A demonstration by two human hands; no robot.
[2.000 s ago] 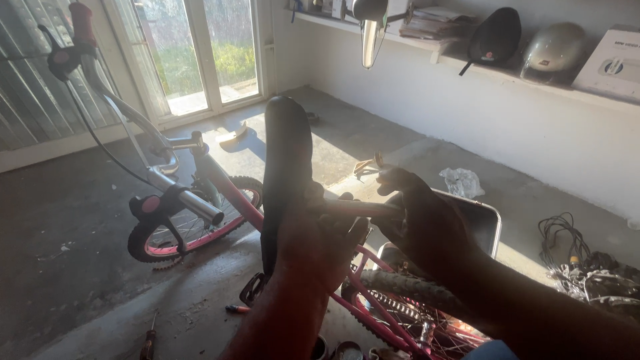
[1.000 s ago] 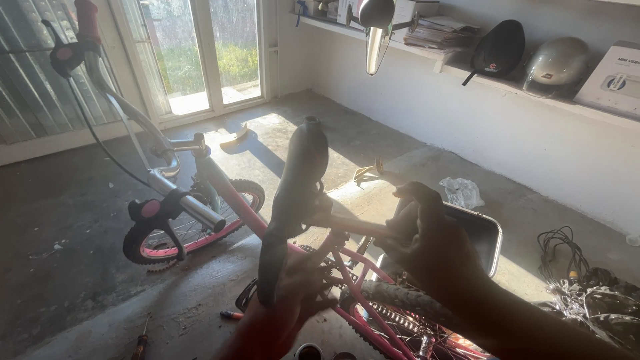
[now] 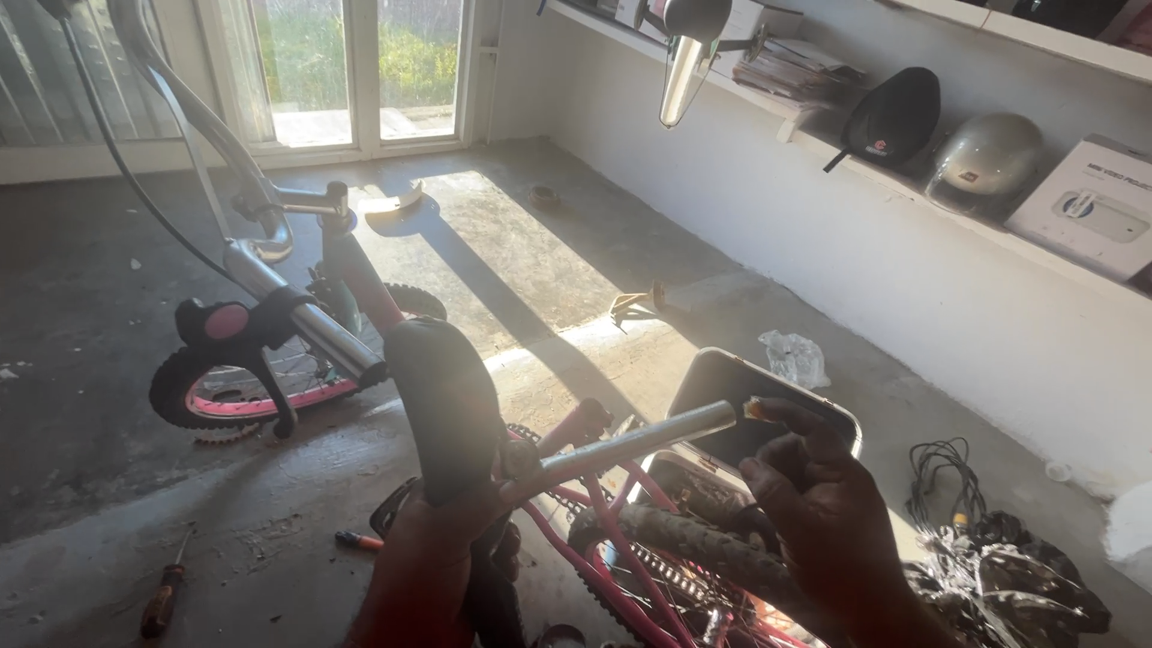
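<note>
My left hand [image 3: 432, 549] is closed around a black bicycle saddle [image 3: 445, 405], held with its metal seat post [image 3: 639, 441] pointing right. My right hand [image 3: 810, 486] is raised just beyond the post's free end, thumb and index finger apart, not touching it; a small pale spot shows at the index fingertip, and I cannot tell what it is. Below both hands lies a pink bicycle frame [image 3: 621, 549] with a knobby tyre [image 3: 702, 544] and chain. At the left are its chrome handlebar [image 3: 202, 135] and the front wheel [image 3: 270, 409] with a pink rim.
An open case [image 3: 855, 432] stands behind the frame. A screwdriver [image 3: 162, 603] lies on the floor at left, an orange-and-black tool [image 3: 358, 541] nearer. Cables [image 3: 945, 486] and a crumpled black bag [image 3: 1017, 576] are at right. A wall shelf [image 3: 954, 216] holds a helmet [image 3: 985, 166] and boxes.
The saddle has tipped so its post, earlier largely covered by my right hand, now shows along its length. My right hand has come off the post and moved right.
</note>
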